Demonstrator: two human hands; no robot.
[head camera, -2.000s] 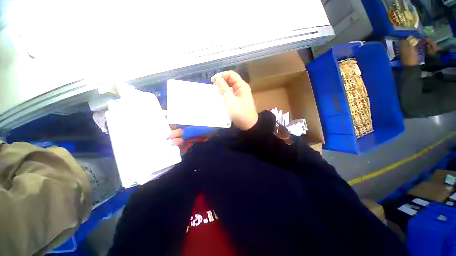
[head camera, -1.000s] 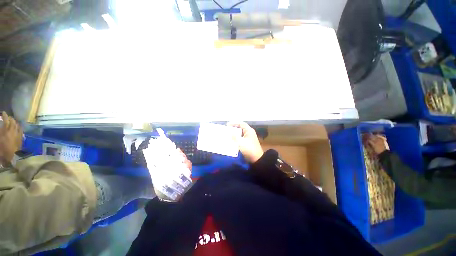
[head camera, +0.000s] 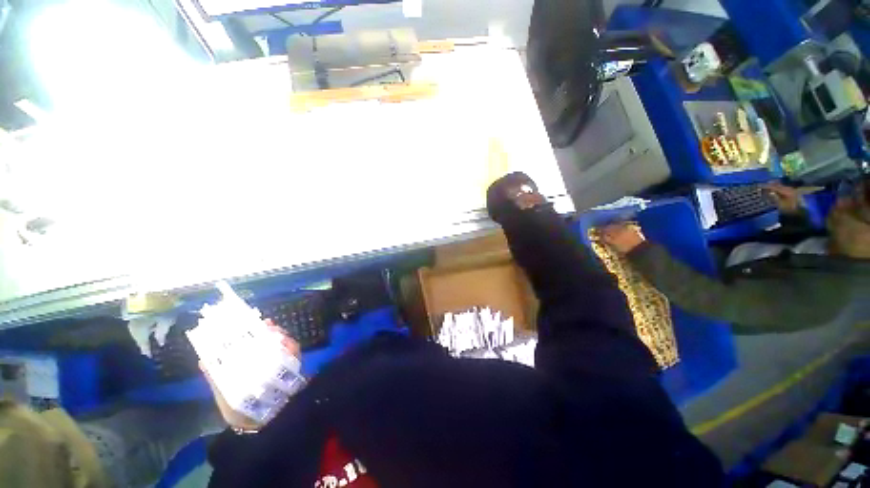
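My left hand (head camera: 288, 349) holds a stack of white panels (head camera: 246, 360) at the lower left, in front of the bench edge. Grey markings show at the stack's lower end. My right arm reaches over the front edge of the white bench (head camera: 362, 172). My right hand (head camera: 498, 160) is almost lost in the glare there; its fingers and anything in them cannot be made out. Below the edge, an open cardboard carton (head camera: 474, 289) holds white pieces (head camera: 475, 331) standing on edge.
A blue tote (head camera: 694, 286) with tan-yellow parts (head camera: 649, 310) is right of the carton; a neighbour's hand (head camera: 622, 236) is in it. A black fan (head camera: 563, 71) stands at the bench's right end. A keyboard (head camera: 296, 319) lies under the edge. A neighbour's tan sleeve (head camera: 43, 446) is lower left.
My right hand has moved from beside the stack, where it held a single white panel, out to the bench's right part. The view has shifted right. The carton's white pieces show again.
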